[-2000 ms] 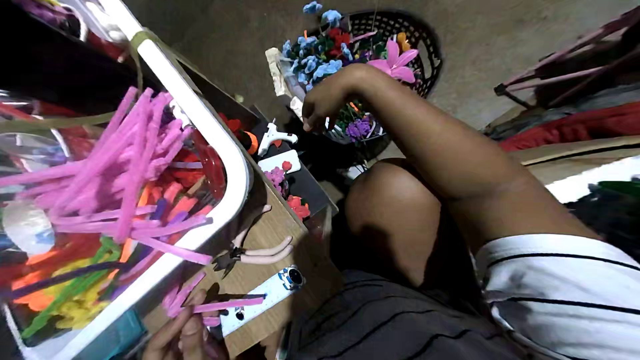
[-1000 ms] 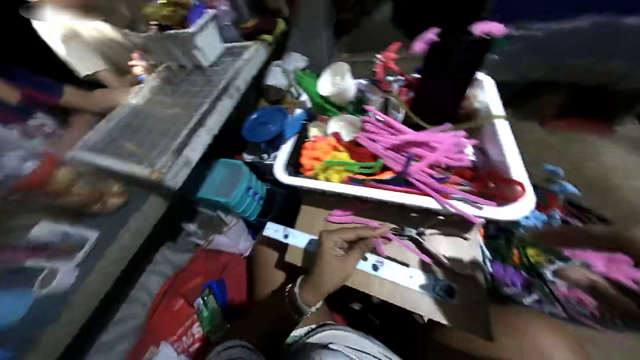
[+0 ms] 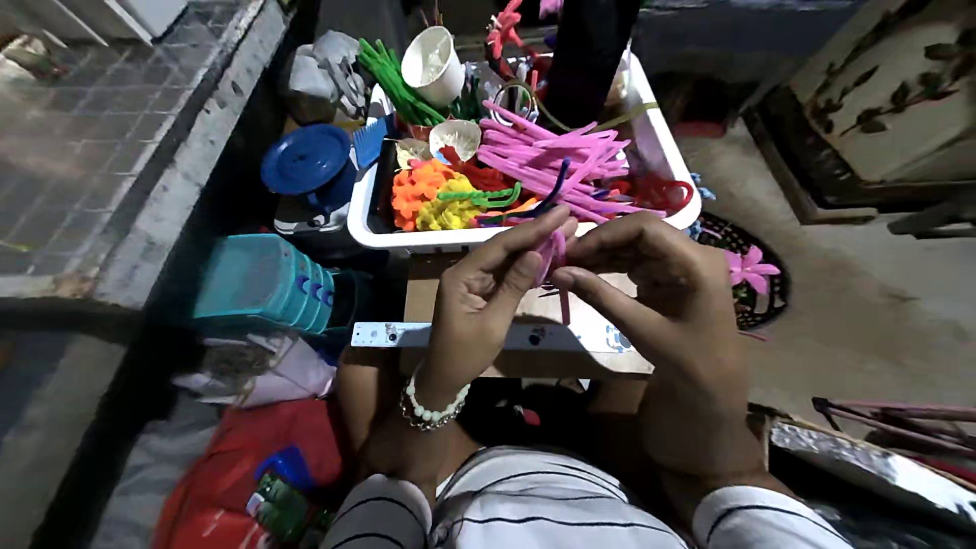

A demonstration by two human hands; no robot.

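Observation:
A bent pink pipe cleaner [image 3: 550, 255] is pinched between thumb and fingers of my left hand [image 3: 480, 305], which wears a beaded bracelet [image 3: 433, 415]. Beside it, thumb and forefinger of my right hand [image 3: 671, 305] close on the same piece, one end hanging straight down. Both hands are raised over a small wooden board [image 3: 427, 293]. Across the board lies a white metal strip with holes [image 3: 488, 335], partly hidden by my left wrist. Just beyond my fingers, a white plastic tray [image 3: 396, 239] holds many loose pink pipe cleaners [image 3: 541, 152] and orange and yellow fuzzy pieces [image 3: 442, 198].
Green pipe cleaners [image 3: 400, 84] and a white cup [image 3: 433, 67] stand at the tray's back left. A blue round lid [image 3: 306, 160] and teal stacked drawers [image 3: 259, 282] are on the left. A dark basket with a pink flower [image 3: 751, 268] sits on the floor at right.
My right hand, over the flower basket two seconds ago, is now at my left hand, touching the pink piece. My left hand has lifted off the strip. The view has swung round widely.

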